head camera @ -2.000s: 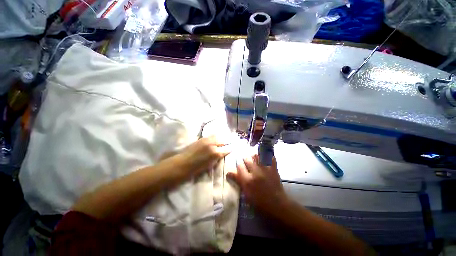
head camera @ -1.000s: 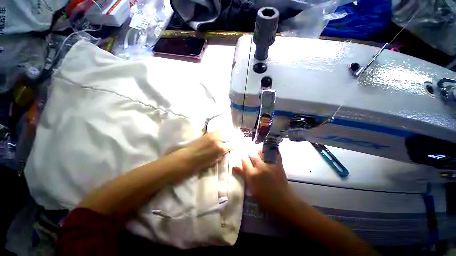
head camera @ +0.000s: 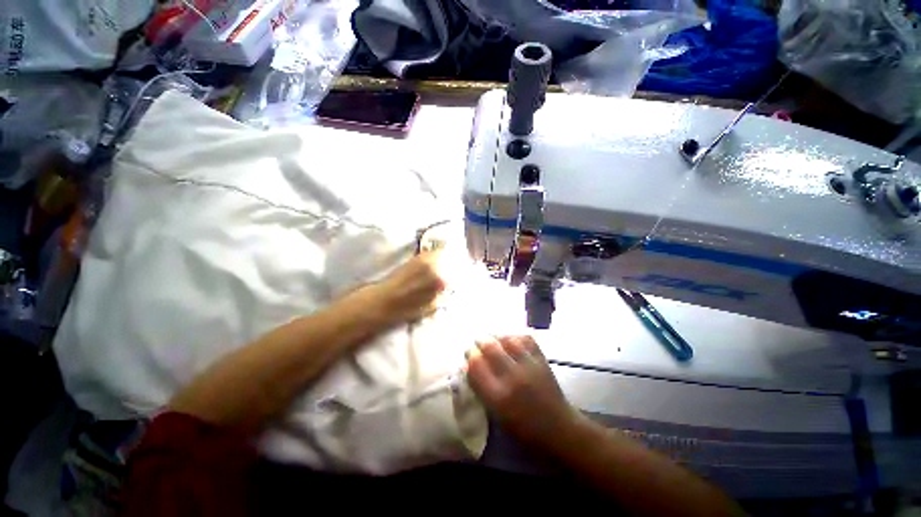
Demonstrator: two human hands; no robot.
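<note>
A large cream garment (head camera: 222, 252) lies heaped on the white table, left of the needle area. The white sewing machine (head camera: 626, 162) with a blue stripe stands at the right. My left hand (head camera: 409, 288) grips the cloth just left of the needle area. My right hand (head camera: 517, 384) lies at the garment's right edge, below and nearer me than the needle area, with its fingertips on the cloth. Strong glare hides the needle, the presser foot and the cloth under them. Thread snips (head camera: 658, 325) with a teal handle lie right of the needle area.
A smartphone (head camera: 368, 109) lies behind the garment. Plastic bags (head camera: 303, 61), a red and white box (head camera: 242, 30), dark cloth (head camera: 404, 35) and a blue bag (head camera: 712, 50) crowd the back. Thread runs over the machine head. A ruler-marked edge (head camera: 707, 434) crosses the front.
My right hand has moved down and away from the needle area. The garment's lower right part has shifted and folded, and the narrow white strips on it no longer show. My left hand stays close by the needle.
</note>
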